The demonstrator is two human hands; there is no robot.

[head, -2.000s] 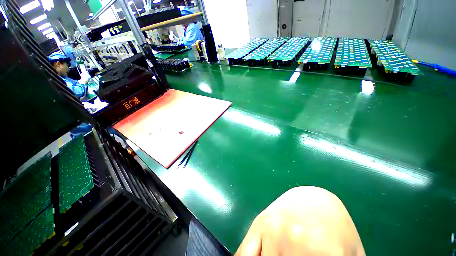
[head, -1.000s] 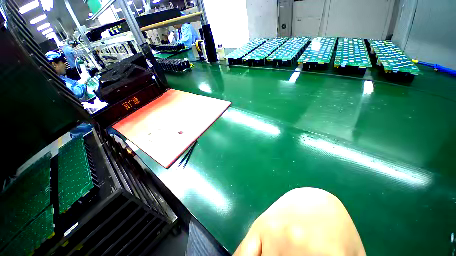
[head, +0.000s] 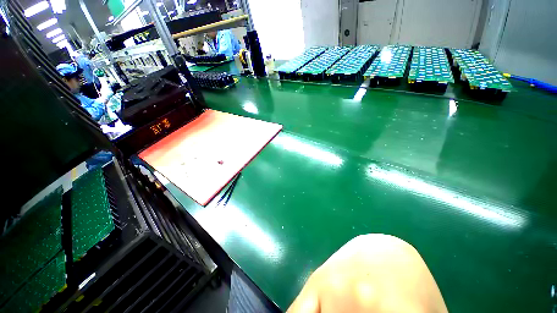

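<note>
A large, bare, rounded skin shape rises from the bottom edge. It is close, overexposed and cut off; I cannot tell whether it is a hand or another body part. No fingers or glove can be made out, and no held thing shows. Ahead on the left lies a flat orange-red mat, pale in glare, with small dark bits on it. A thin dark pair of sticks, possibly tweezers, lies at its near right edge. Long green circuit boards lie on the tray stack at the lower left.
The glossy green bench reflects ceiling lights. Racked boards stand along its far edge. A black tray stack stands beside the bench at left. A box with a red digital display is behind the mat. People in blue are in the background.
The bare skin shape sits slightly lower in the picture. The people in the background have shifted a little. The mat, thin sticks and boards have not moved.
</note>
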